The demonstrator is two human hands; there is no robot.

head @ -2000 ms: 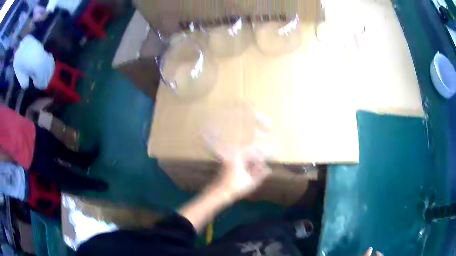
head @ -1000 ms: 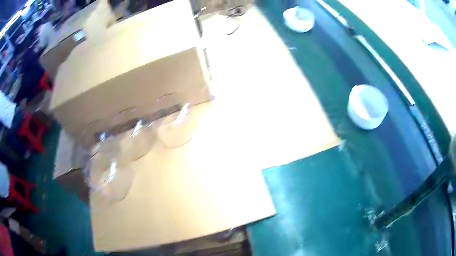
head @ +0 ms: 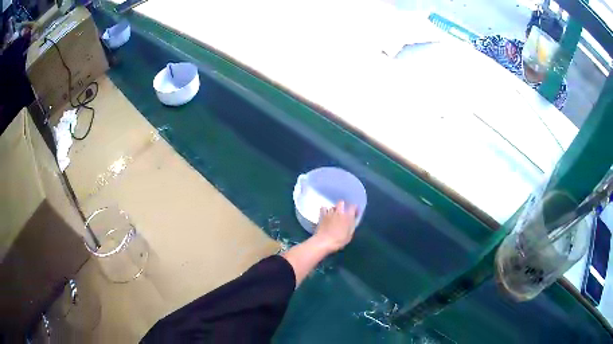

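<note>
A round white plastic cup (head: 310,207) with a deep wall lies open side up on the conveyor belt in front of me. My left hand (head: 336,225) reaches in from the lower left in a dark sleeve. Its fingers lie over the cup's near right rim and grip it, with the fingertips inside; the thumb cannot be made out clearly. Two more white cups stand farther back on the belt, one at the upper left (head: 176,94). A clear round container (head: 117,245) stands on the flat cardboard (head: 168,195) at left. My right hand is out of view.
An open carton (head: 30,195) stands at the left edge, with another carton (head: 67,57) and a dark cord (head: 70,87) behind it. A green post (head: 578,154) with a cloudy clear pen holder (head: 538,252) rises at right. A pale shelf (head: 376,87) runs beyond the belt.
The view has swung right towards the belt. My left hand, over the cardboard two seconds ago and out of view one second ago, is now on a white cup.
</note>
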